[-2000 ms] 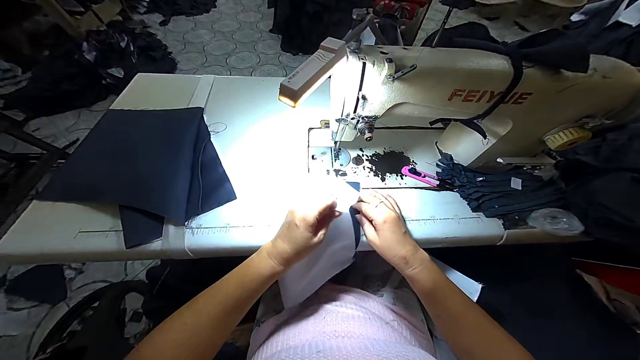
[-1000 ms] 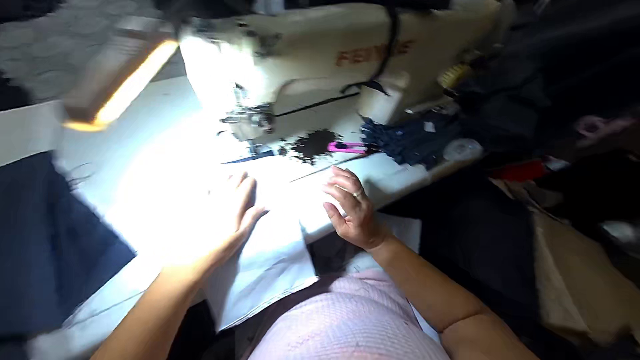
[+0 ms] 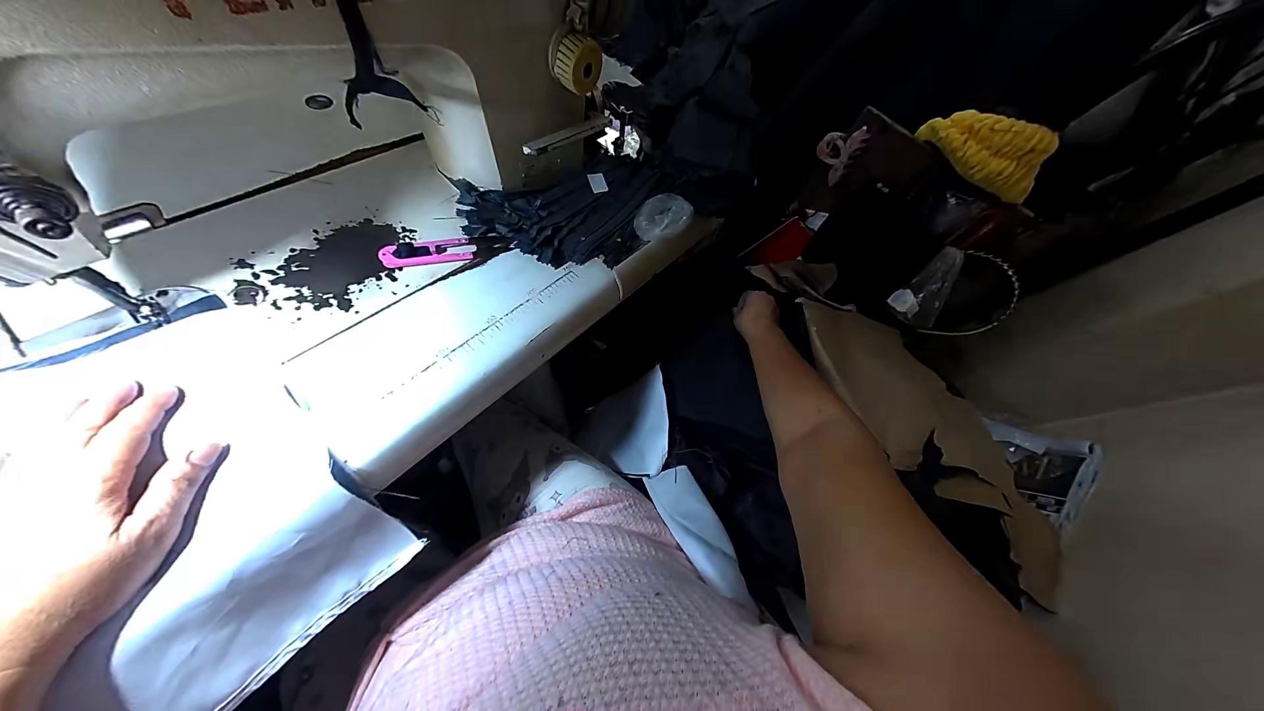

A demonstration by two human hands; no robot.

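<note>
My left hand [image 3: 118, 474] lies flat with its fingers spread on a white piece of fabric [image 3: 257, 553], which hangs over the front edge of the sewing table. The fabric's far end, with a dark blue edge, reaches the needle area of the sewing machine [image 3: 286, 168]. Over to the right, my right hand [image 3: 758, 314] is at the dark fabric [image 3: 721, 385] beside the table; its fingers are mostly hidden, so its hold cannot be made out. White pieces [image 3: 691, 523] lie among the dark cloth.
Pink thread snips [image 3: 430, 254] lie by dark lint [image 3: 341, 262] on the machine bed. Gathered dark strips [image 3: 563, 212] and a clear round plastic item [image 3: 664, 215] sit at the table's right end. Torn brown cardboard [image 3: 879, 385] and a yellow knitted item [image 3: 992, 153] are at the right.
My right hand has moved off the table to the dark fabric at the right. My left hand, earlier pinching the white fabric, now rests flat on it. The view has swung right.
</note>
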